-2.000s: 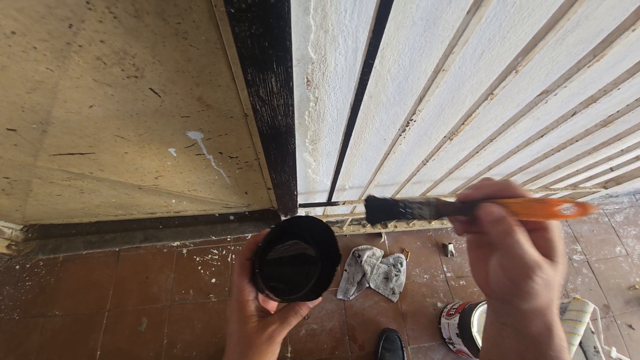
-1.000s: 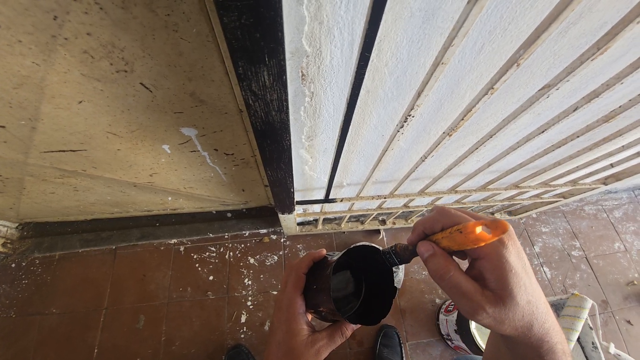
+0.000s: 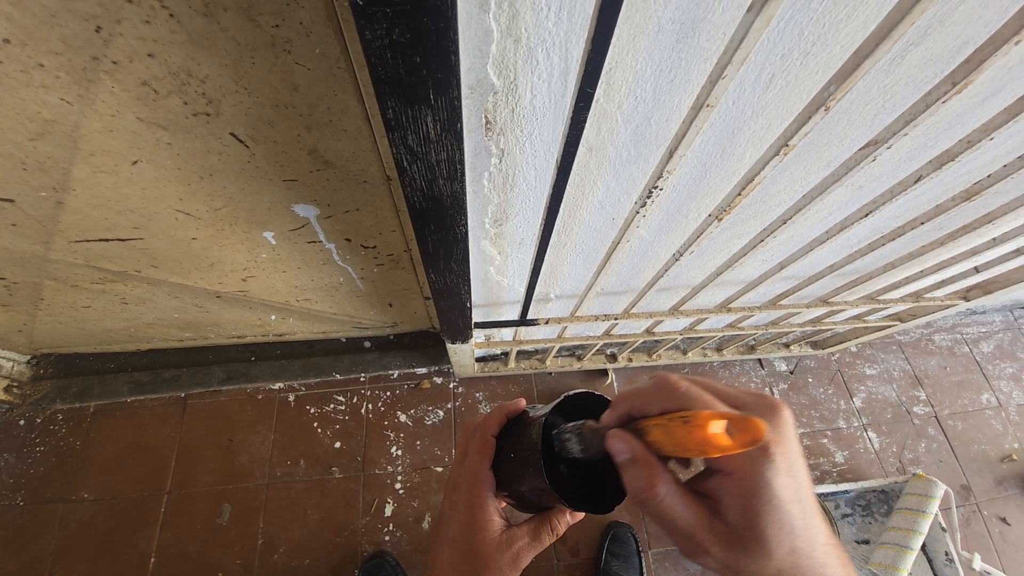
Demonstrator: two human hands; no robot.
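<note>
My left hand (image 3: 500, 500) grips a dark cylindrical paint container (image 3: 524, 472) from its left side, tilted with its mouth toward the right. In my right hand (image 3: 704, 480) is a paintbrush with an orange handle (image 3: 696, 434); its bristle end is inside the mouth of the container, and the bristle tips are hidden there. Above the hands stands a cream metal grille (image 3: 720, 316). Its leftmost thin bar (image 3: 570, 152) is black, as is a short piece of the crossbar at its foot. The wide post (image 3: 420, 160) beside it is black with streaks of lighter color, and its foot is cream.
A beige panel (image 3: 200, 176) with white drips fills the upper left. White spatters mark the reddish floor tiles (image 3: 224, 456). At the lower right lies a paint tray (image 3: 856, 512) with a paint roller (image 3: 908, 520). Black shoes (image 3: 622, 552) show at the bottom edge.
The brush has moved from beside the grille's lower crossbars down to the container's rim, then into its mouth. The container has tilted toward the brush.
</note>
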